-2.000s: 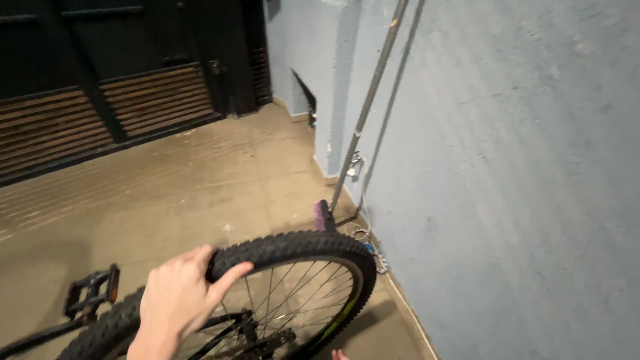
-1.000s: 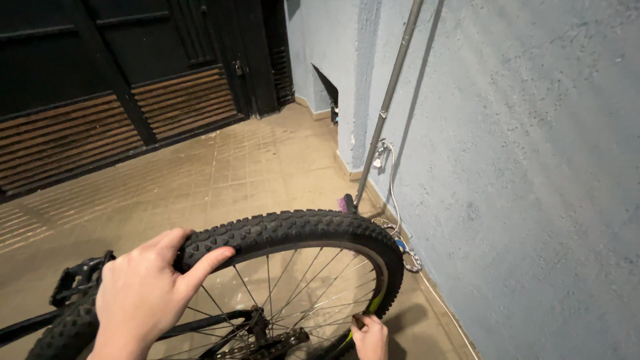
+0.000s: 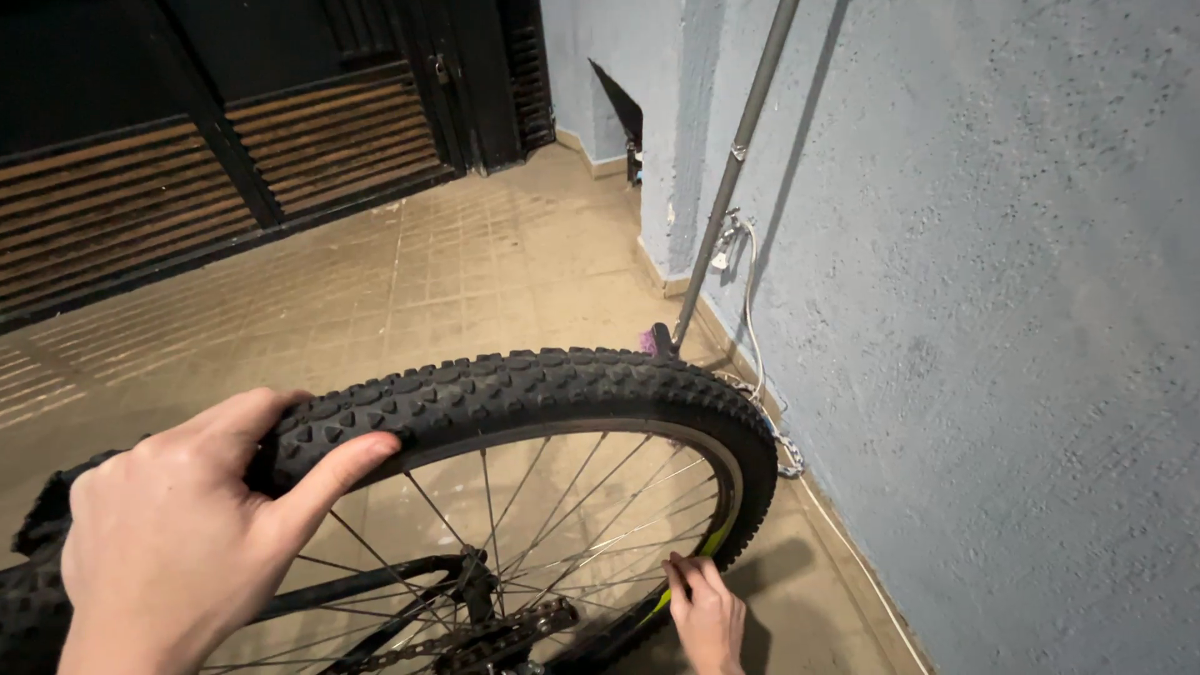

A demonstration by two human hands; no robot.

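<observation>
A bicycle wheel with a black knobby tyre (image 3: 525, 384) fills the lower middle, its spokes meeting at a hub (image 3: 476, 577). My left hand (image 3: 187, 516) grips the tyre from above at the left, thumb on the near sidewall and fingers over the tread. At the lower right of the wheel, my right hand (image 3: 703, 609) has thumb and fingertips pinched together at the rim, by a yellow-green marking (image 3: 717, 539). Whether something small is between those fingertips cannot be made out. The chain and rear derailleur (image 3: 553, 614) sit below the hub.
A grey pole (image 3: 741, 150) with a purple-bristled head (image 3: 656, 339) leans on the blue wall (image 3: 994, 281) behind the wheel. A white cable (image 3: 753, 300) and a bundled cord (image 3: 790, 457) lie along the wall's base. A black slatted metal gate (image 3: 328, 141) stands at the back left.
My right hand has come up from the bottom edge to the wheel's rim. My left hand stays on the tyre. The view has shifted, and the pedal seen earlier at the left is largely hidden.
</observation>
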